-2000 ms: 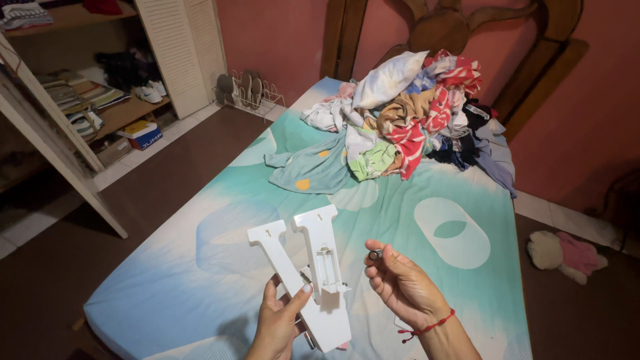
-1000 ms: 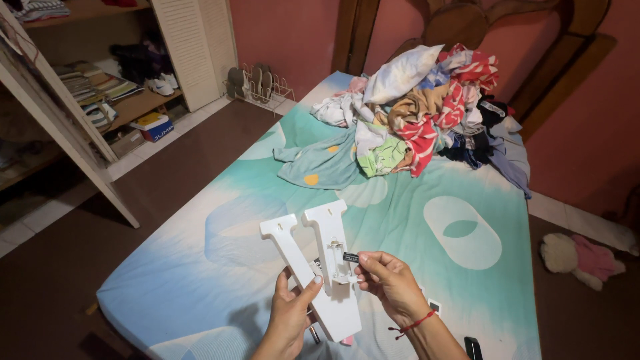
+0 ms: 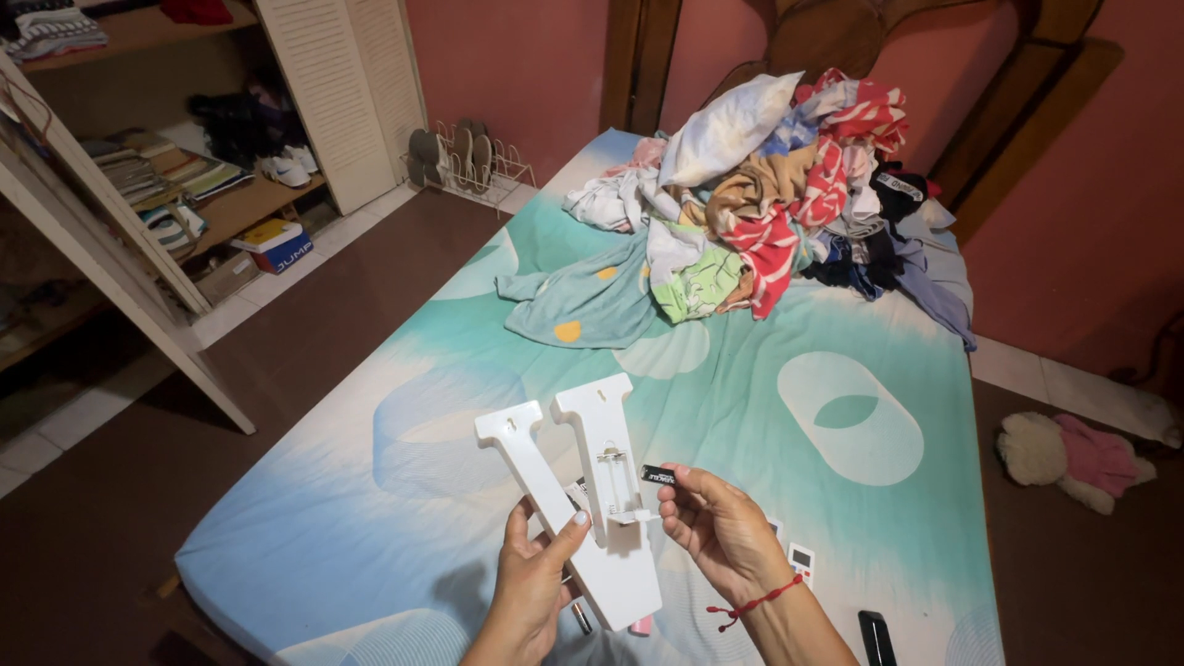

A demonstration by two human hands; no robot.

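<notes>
My left hand [image 3: 536, 573] grips the lower part of a white plastic letter V [image 3: 615, 578], whose back side with hanging slots faces me. In its right arm is a battery compartment [image 3: 615, 472] with metal contacts; its hinged cover stands out at the lower end. Between thumb and fingers, my right hand [image 3: 712, 523] holds a black battery [image 3: 659, 474] just right of the compartment, apart from it. A red cord bracelet is on my right wrist. Another battery [image 3: 581, 618] lies on the bed below the letter, close to my left hand. A pink object [image 3: 641, 625] is partly hidden under the letter.
On the bed [image 3: 444, 342] are a heap of clothes [image 3: 758, 213], a small white device [image 3: 801, 561] and a black object [image 3: 875, 638]. A stuffed toy [image 3: 1073, 458] lies on the floor at right. Open shelves [image 3: 222, 217] and a wire shoe rack [image 3: 490, 171] stand at left.
My right hand has turned, and the battery, end-on to me two seconds ago, now shows its side beside the compartment. My left hand keeps hold of the letter.
</notes>
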